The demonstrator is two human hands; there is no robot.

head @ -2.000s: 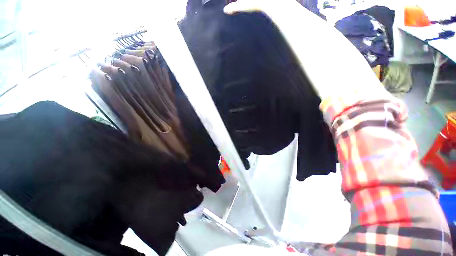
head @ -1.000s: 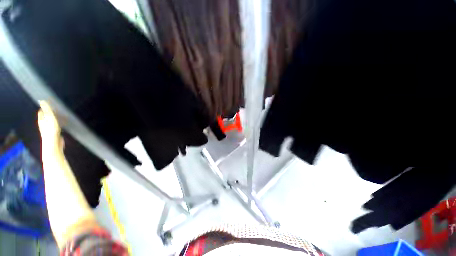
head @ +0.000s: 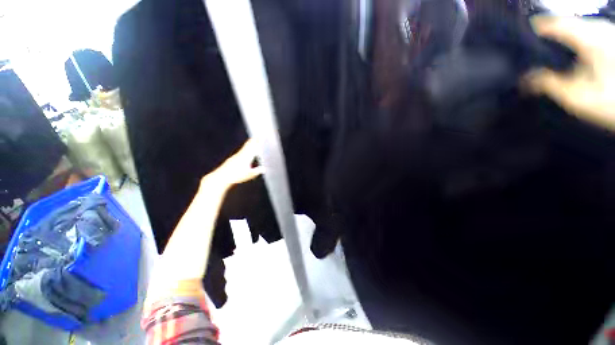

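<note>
Black garments (head: 182, 114) hang in dense rows on a rack, filling the middle and right of the view. My left hand (head: 239, 165) is at a silver rack post (head: 266, 135) left of centre, its fingers at or behind the tube. My right hand (head: 573, 71) is blurred at the upper right, with fingers curved around a dark part of the black garments (head: 472, 182). The garments' upper ends on the right are blurred.
A blue plastic bin (head: 121, 269) with grey-blue garments (head: 61, 249) stands on the floor at left. Pale sacks (head: 101, 141) and another dark garment bunch (head: 23, 135) are behind it. The rack's base (head: 330, 310) shows at the bottom centre.
The view has turned, and the blue bin shows more fully at left. My left hand has moved from the curved tube to the straight post. My right hand has come back into view at upper right.
</note>
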